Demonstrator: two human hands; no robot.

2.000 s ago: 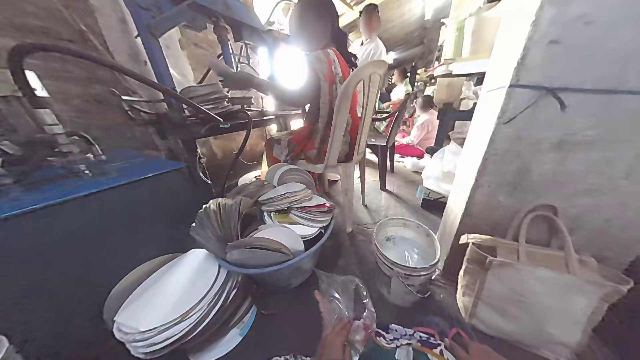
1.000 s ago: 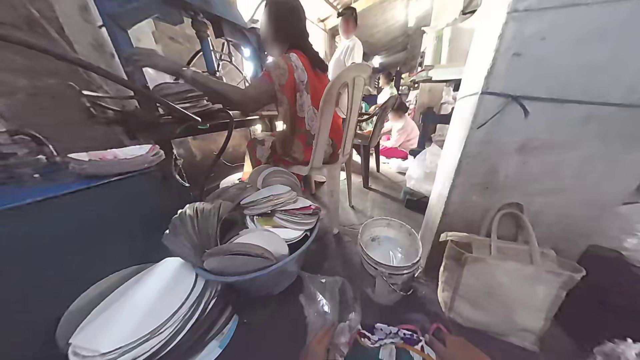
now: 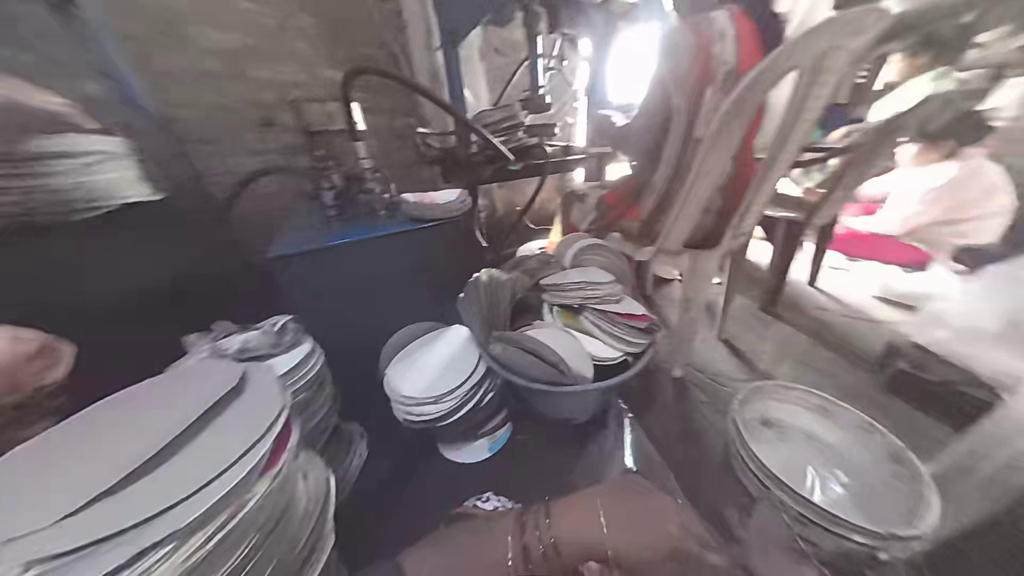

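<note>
At the bottom centre, my left hand [image 3: 640, 516] is blurred, with bangles around the wrist; its fingers and any hold are unclear. A clear plastic bag [image 3: 628, 448] lies just above it. My right hand cannot be made out. A patch of patterned cloth [image 3: 490, 502] shows beside the forearm. Beyond the hand, a grey basin [image 3: 572, 398] holds several stacks of round and folded discs. To its left stands a stack of white-topped discs [image 3: 436, 364]. A larger stack of discs [image 3: 152, 448] fills the lower left, with another wrapped stack [image 3: 296, 360] behind it.
A bucket [image 3: 832, 464] stands at the lower right. A plastic chair [image 3: 704, 192] is behind the basin, with a person in red [image 3: 744, 72] beside it. Another person [image 3: 936, 192] sits farther right. A blue-topped cabinet [image 3: 360, 232] stands at left. A blurred skin-toned shape [image 3: 32, 360] shows at the left edge.
The view has swung left, bringing the large disc stack into sight. The handled bag at right has left view. The two hands seen together low in the frame before no longer both show.
</note>
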